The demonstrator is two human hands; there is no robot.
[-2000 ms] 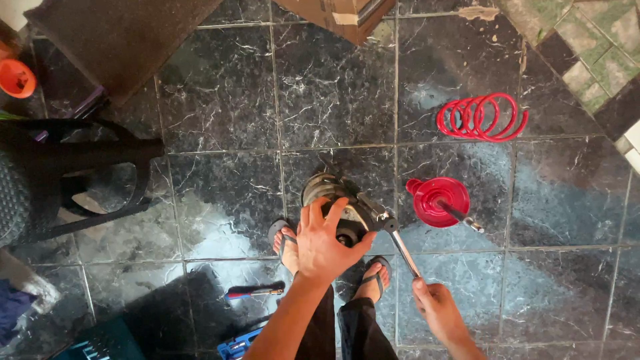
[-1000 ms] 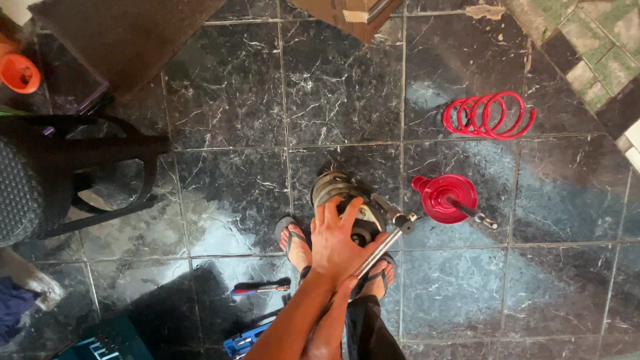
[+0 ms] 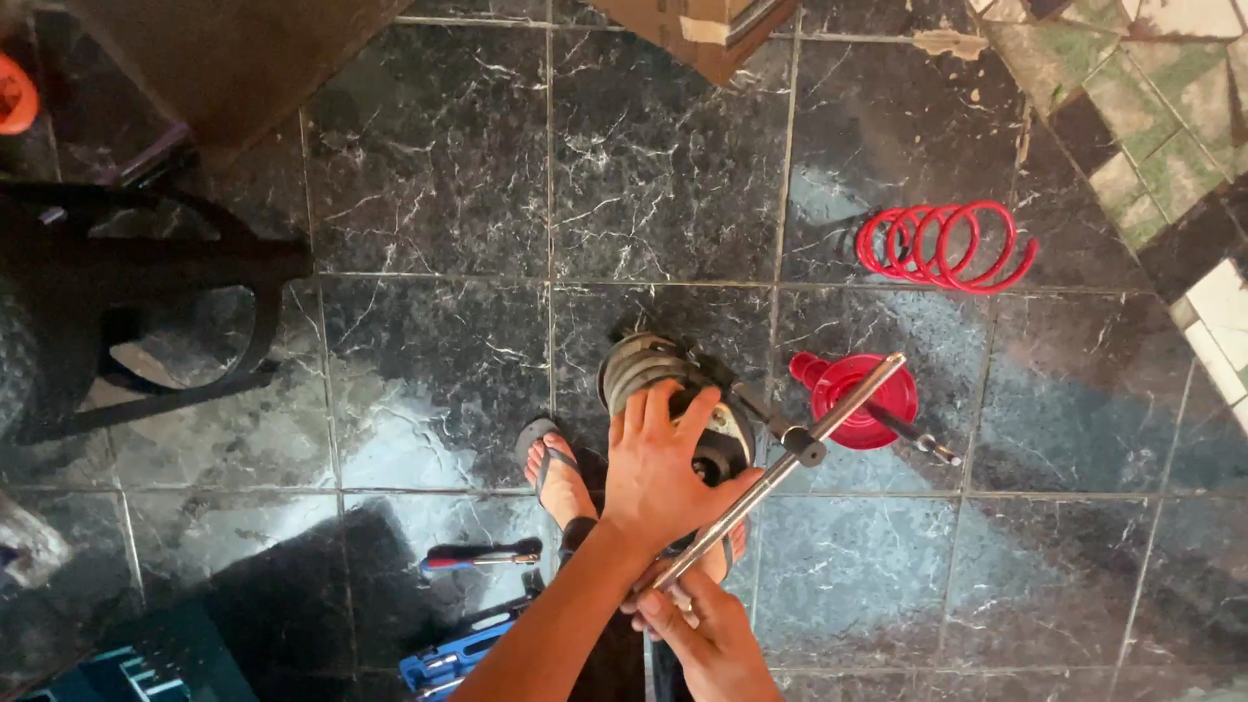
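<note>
A strut assembly with a coil spring (image 3: pixel 648 361) stands upright between my feet. My left hand (image 3: pixel 658 468) is spread over its top mount, fingers curled on the rim. A spring compressor with a dark threaded rod (image 3: pixel 741 385) runs along the strut's right side. On its end sits a long metal breaker bar (image 3: pixel 780 468), slanting from lower left to upper right. My right hand (image 3: pixel 697 619) grips the bar's lower end, close to my left wrist. The strut's lower part is hidden by my arms and hand.
A red coil spring (image 3: pixel 941 249) lies at the right, above a red funnel (image 3: pixel 848 400) with a dark rod across it. A black chair (image 3: pixel 263 331) stands left. Near my feet are a red-and-blue-handled ratchet (image 3: pixel 483 558) and a blue tool case (image 3: pixel 468 648); a cardboard box (image 3: pixel 682 29) is above.
The bar has swung: two seconds ago it pointed down and right from the strut, with my right hand out at the right. Now my right hand is below my left, and the bar extends upward past the compressor.
</note>
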